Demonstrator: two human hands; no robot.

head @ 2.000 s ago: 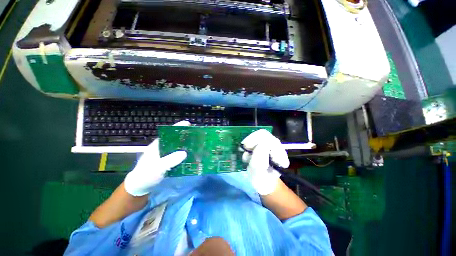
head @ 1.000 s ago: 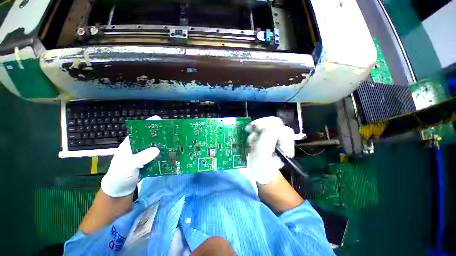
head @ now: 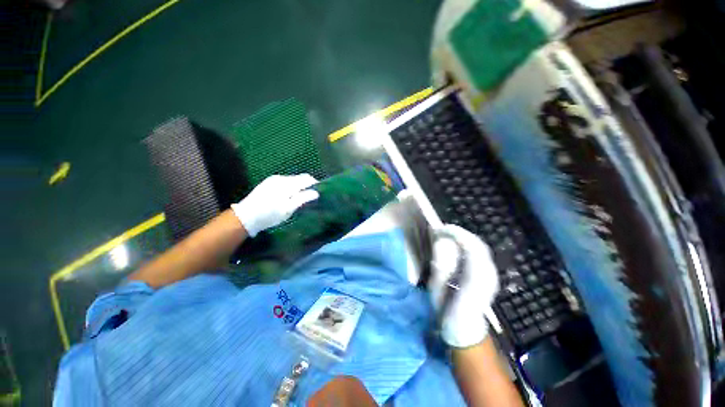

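Observation:
My left hand [head: 278, 203], in a white glove, is over the left side, its fingers touching or just above a dark green board surface [head: 342, 205]. Blur hides whether it grips a board. My right hand [head: 467, 284], also gloved, is beside the keyboard [head: 485, 199], closed on a thin dark pen [head: 453, 284]. Green boards [head: 278, 143] stand close together beside a grey ribbed rack block [head: 184, 171]. A white sheet [head: 375, 222] lies partly hidden in front of my body, with a blurred dark shape at its right.
The machine's worn cream, blue and brown front [head: 572, 199] runs down the right side. A green patch [head: 497, 40] is on its shoulder. Yellow lines [head: 111, 49] mark the green floor at left. The keyboard tray's white edge [head: 415, 179] is close to my right hand.
My view has turned left, showing floor and rack. My left hand has moved out to the left. The board held in front of me is no longer seen between both hands.

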